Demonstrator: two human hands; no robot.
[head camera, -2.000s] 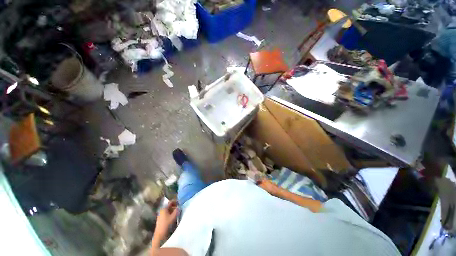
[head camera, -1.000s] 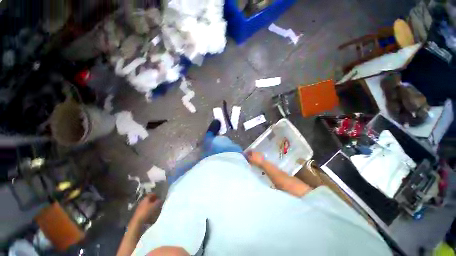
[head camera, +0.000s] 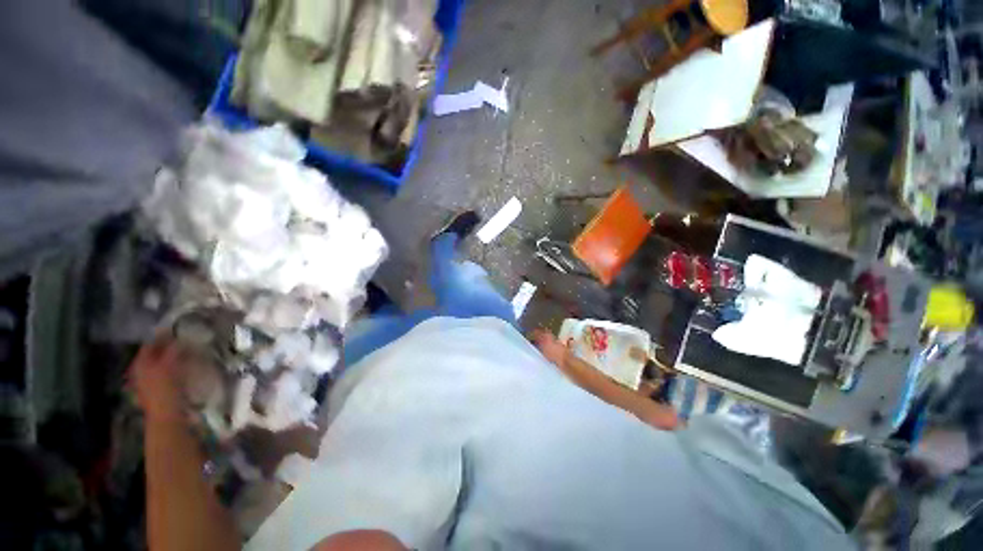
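Observation:
A loose heap of white fabric pieces lies at the left. Grey and beige pieces lie at its lower left edge. My left hand is blurred and reaches out beside these pieces; its fingers are not clear, and I cannot tell if it touches or holds any. My right hand hangs low beside my shirt, partly hidden by it, near the white bin with a small red thing inside. Its grip is unclear.
A blue plastic crate of folded beige cloth stands ahead. An orange stool is ahead right. A sewing machine and white cloth are on a table at the right. White strips lie on the floor.
I have moved forward, and the white heap and blue crate are nearer. My left hand has moved out to the heap's edge. The white bin has shifted lower right in view.

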